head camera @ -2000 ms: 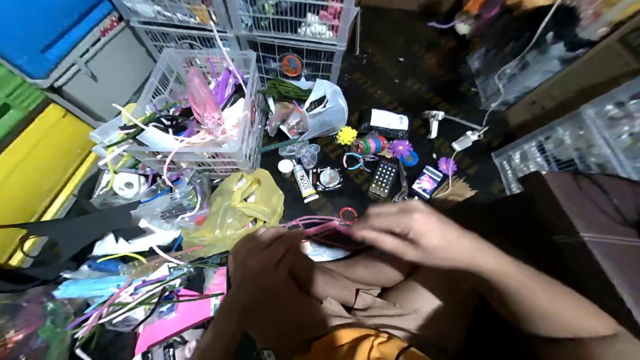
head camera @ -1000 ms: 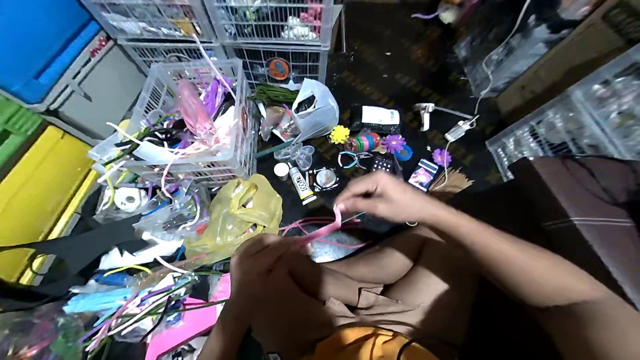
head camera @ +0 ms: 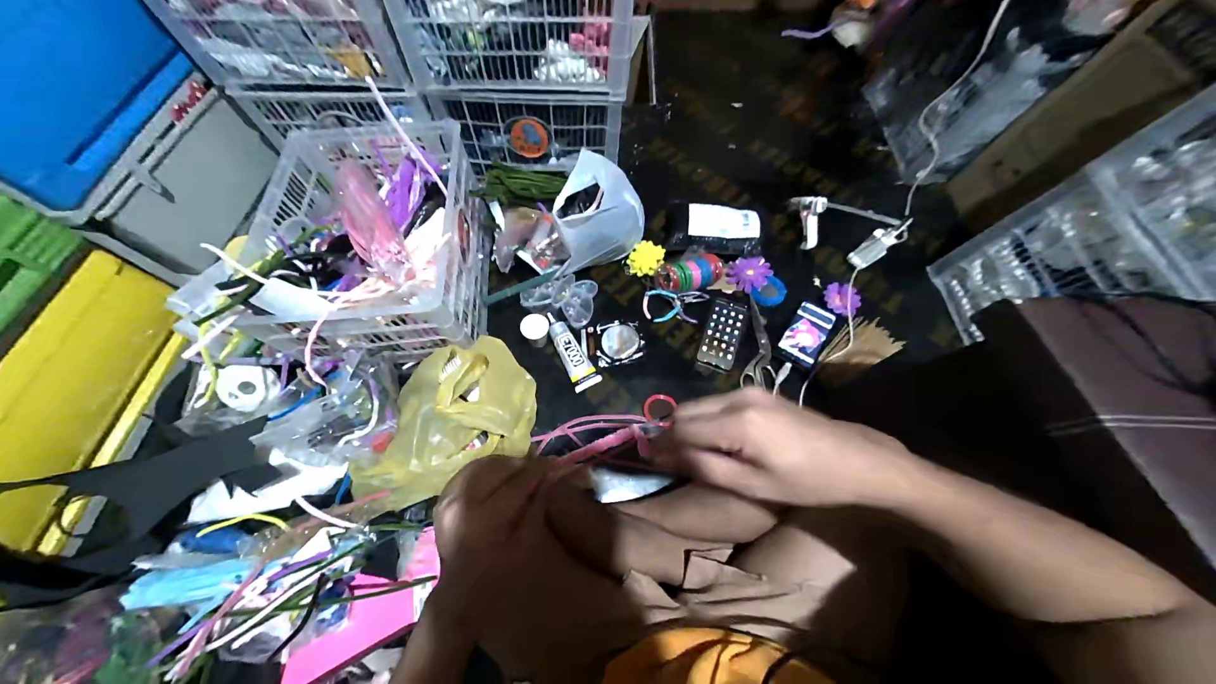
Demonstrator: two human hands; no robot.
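Observation:
A pink strip (head camera: 600, 445), perhaps a fuzzy stem or ribbon, stretches between my two hands above my lap. My left hand (head camera: 489, 499) is closed around its left end. The fingers of my right hand (head camera: 736, 442) pinch its right end. Thin pink loops (head camera: 584, 423) lie just behind the strip, and a red ring (head camera: 659, 409) shows beside my right fingertips. Under the strip, a pale shiny piece (head camera: 629, 484) is partly hidden by my hands and legs.
Ahead lie a glue tube (head camera: 575, 356), a phone (head camera: 723, 334), scissors (head camera: 759, 347), a second phone (head camera: 807, 334), and tape rolls (head camera: 691, 273). On the left are a yellow plastic bag (head camera: 465, 408), a full plastic basket (head camera: 465, 237) and colored stems (head camera: 275, 589). A glue gun (head camera: 809, 220) lies farther back.
One second ago my right hand was raised farther back with the pink strip slanting up to it; it is now lower and nearer my lap. My left hand has stayed in about the same place.

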